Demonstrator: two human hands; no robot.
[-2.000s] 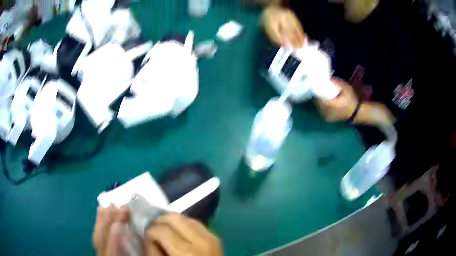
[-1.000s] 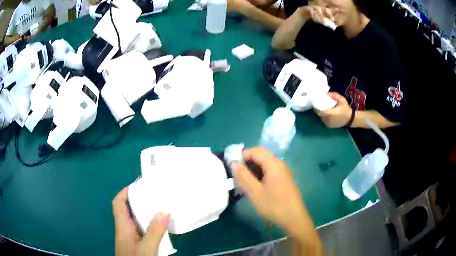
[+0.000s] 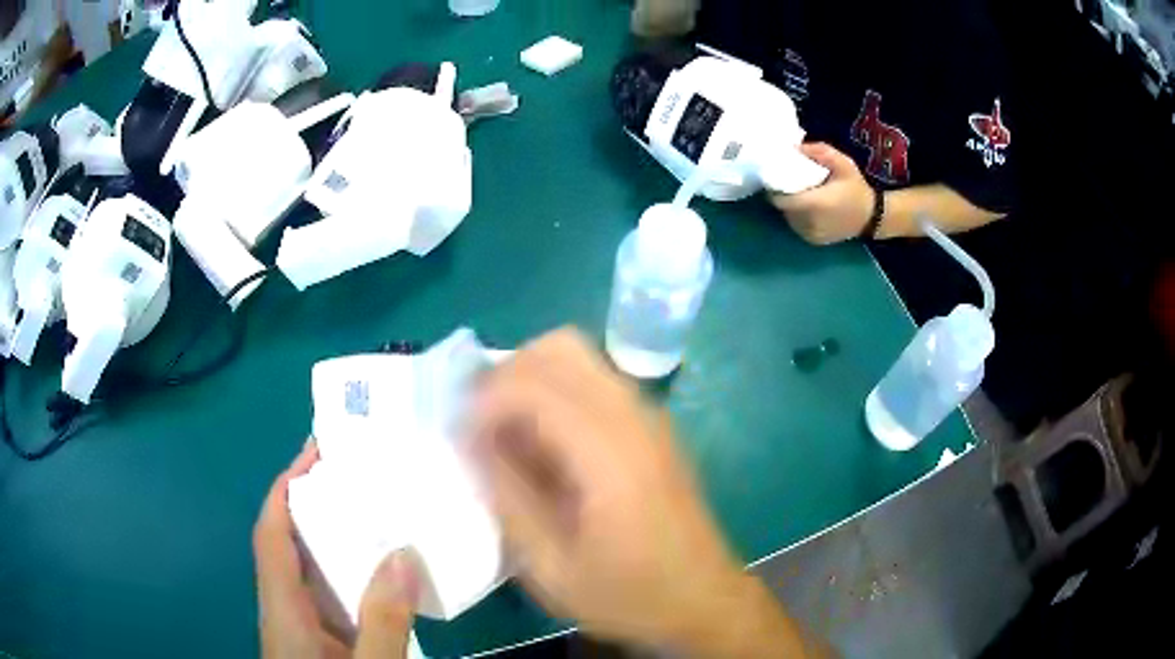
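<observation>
A white security camera (image 3: 387,496) with a small QR sticker lies in front of me over the dark green table. My left hand (image 3: 329,579) grips its near left end, thumb on top. My right hand (image 3: 567,476), blurred by motion, holds a wiping cloth (image 3: 451,373) against the camera's upper right side. The right hand hides the camera's right part, and its black ball does not show.
Several white cameras (image 3: 245,167) are piled at the left and back. A wash bottle (image 3: 660,290) stands beyond my right hand, another (image 3: 930,373) near the table's right edge. A white block (image 3: 552,54) lies at the back. A person's hand (image 3: 825,200) holds another camera.
My right hand with the cloth has moved left from the camera's ball end onto its white housing. The other person's raised hand has dropped from the face. The view has shifted.
</observation>
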